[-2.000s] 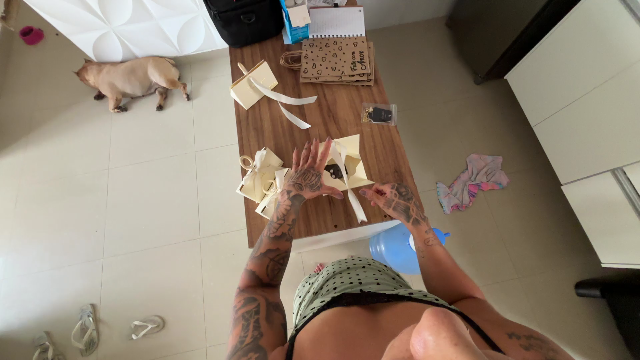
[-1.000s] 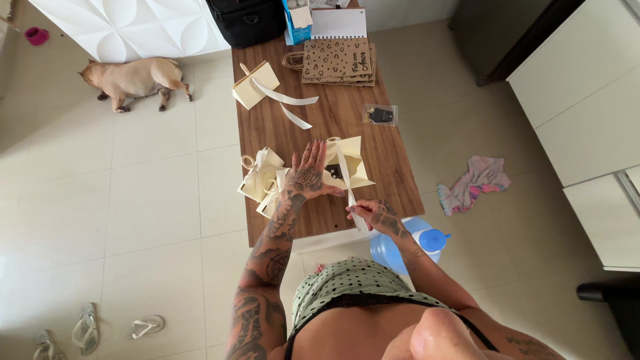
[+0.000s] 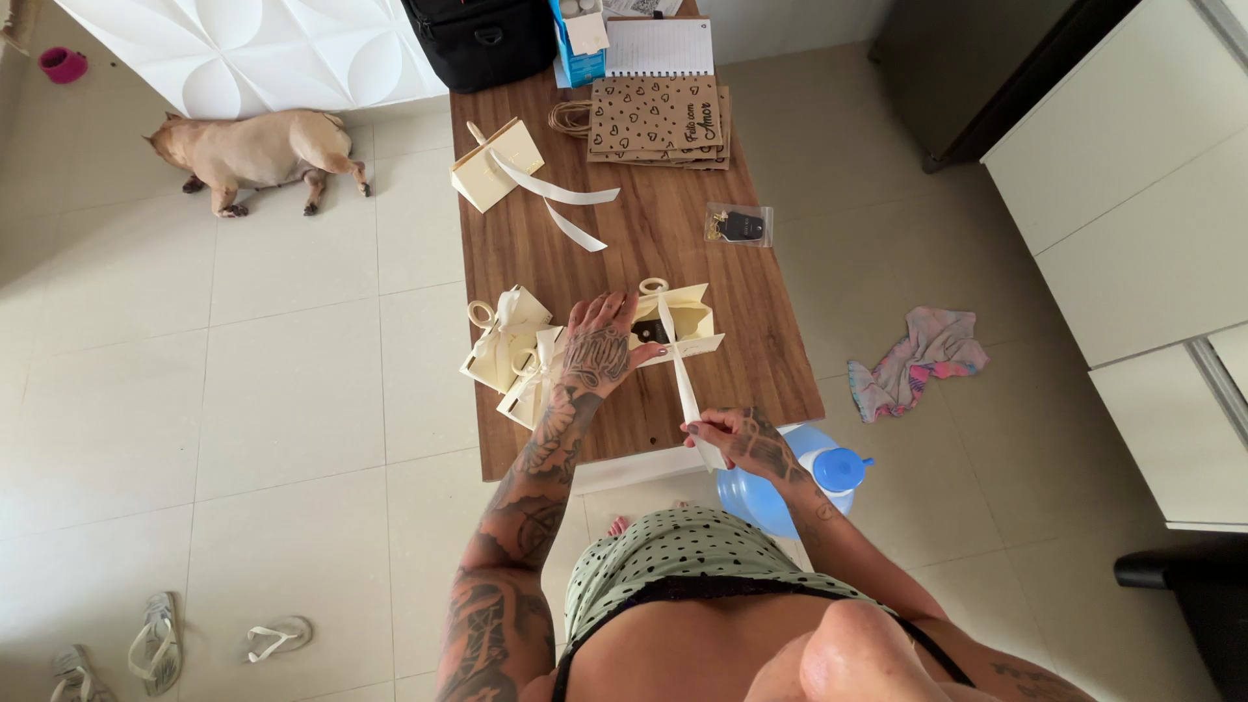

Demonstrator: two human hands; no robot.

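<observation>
My left hand (image 3: pixel 597 353) lies with fingers spread against the left side of an open cream gift box (image 3: pixel 700 346), which has a ring handle and a dark item inside. My right hand (image 3: pixel 726 436) pinches a white ribbon (image 3: pixel 682 380) that runs over the box toward the table's front edge. Left of my left hand sit two cream boxes with ring handles and ribbon bows (image 3: pixel 512 331), partly covered by it. Farther back, another cream box (image 3: pixel 497 166) lies with loose ribbon tails (image 3: pixel 575 198). A small clear bag (image 3: pixel 739 225) with a black card rests on the right.
Kraft paper bags (image 3: pixel 655 122), a spiral notebook (image 3: pixel 661 47), a blue carton (image 3: pixel 582 60) and a black bag (image 3: pixel 485 44) stand or lie at the back of the wooden table (image 3: pixel 634 424). A blue water jug (image 3: pixel 780 487) is by the front right corner. A dog (image 3: pixel 258 156) lies on the floor.
My right hand was right of the box two seconds ago; it has moved left and toward me and now grips the ribbon. My left hand has stayed beside the box.
</observation>
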